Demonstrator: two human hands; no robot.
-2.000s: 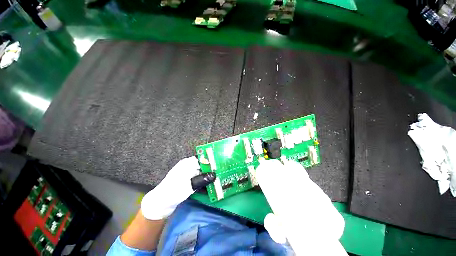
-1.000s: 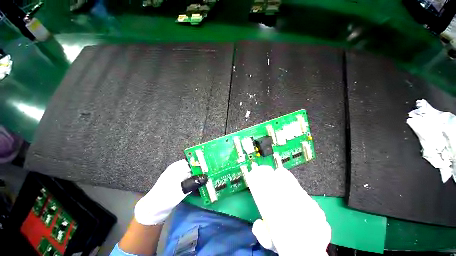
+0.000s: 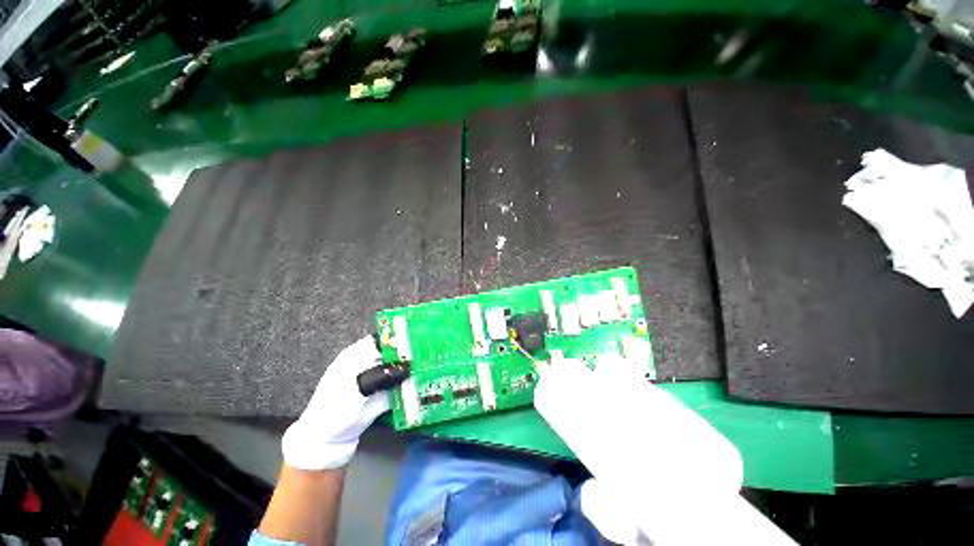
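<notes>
A long green circuit board (image 3: 443, 341) with pale connectors is held slightly tilted over the front of the black mats. My left hand (image 3: 340, 405), in a white glove with a black finger cot on the thumb, grips the board's left end. My right hand (image 3: 652, 437), also white-gloved, is over the board's lower right part. A thin yellowish tip (image 3: 525, 348) points from it to beside the black block (image 3: 530, 332). The tool's white body blends with the glove, so the fingers are hard to make out.
Black foam mats (image 3: 320, 235) cover the green bench (image 3: 630, 53). A crumpled white cloth (image 3: 918, 224) lies on the right mat. More boards (image 3: 390, 66) stand along the back. A black tote (image 3: 96, 480) with a red interior and boards is lower left. A purple sleeve (image 3: 43, 373) shows at left.
The view has shifted and turned. The board is more level and lower in the picture. The tool tip now shows beside the black block; my left hand keeps its hold on the board.
</notes>
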